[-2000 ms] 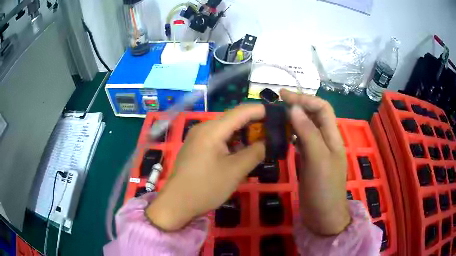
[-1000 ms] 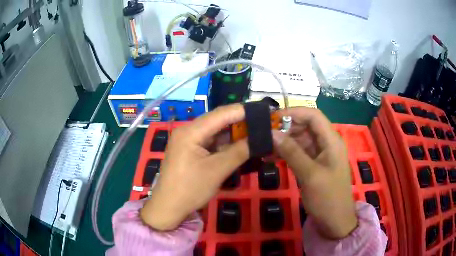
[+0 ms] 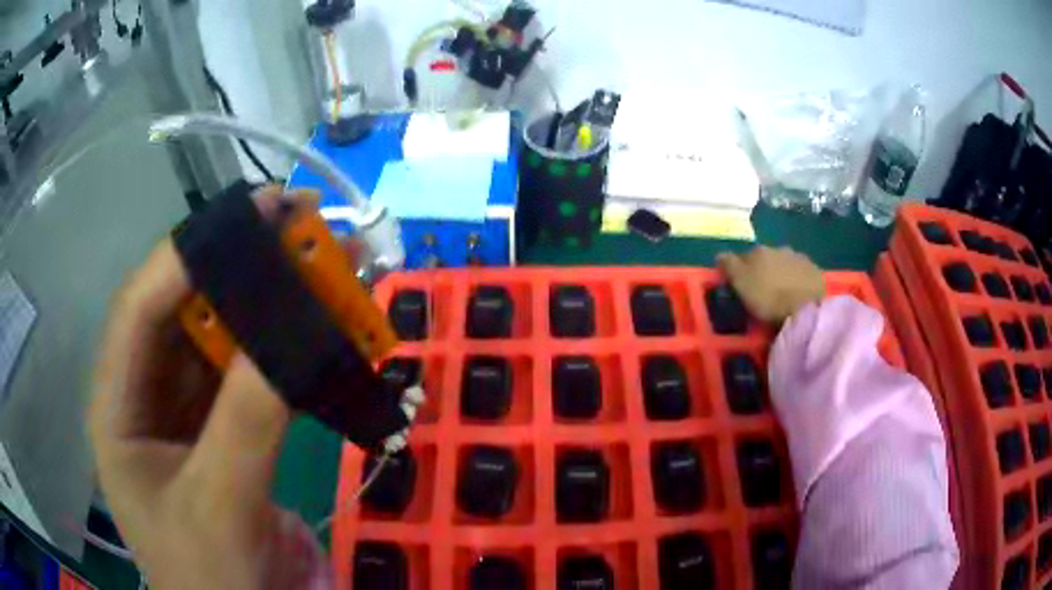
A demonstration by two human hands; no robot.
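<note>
My left hand [image 3: 173,426] holds up the test fixture [image 3: 335,282], an orange block with a wide black strap [image 3: 268,305] across it, at the left of the view. A clear hose [image 3: 271,136] arcs above it, and small white fittings [image 3: 404,417] show at its lower end. My right hand [image 3: 775,280] is at the back right of the red-orange tray [image 3: 536,432], over a pocket beside a watch body [image 3: 727,307]. Its fingertips are partly hidden, so a grip cannot be told. Many black watch bodies sit in the tray pockets.
A blue tester [image 3: 503,190] stands behind the tray, partly hidden by the fixture. A dotted pen cup [image 3: 563,190], a box [image 3: 681,167] with a single black unit [image 3: 648,224] at its front, a plastic bag [image 3: 808,156] and a bottle [image 3: 892,171] stand behind. Stacked trays [image 3: 981,380] are at right.
My left hand has moved left and closer to the camera with the fixture. My right hand has left the fixture and reached to the tray's back right. More of the tray shows.
</note>
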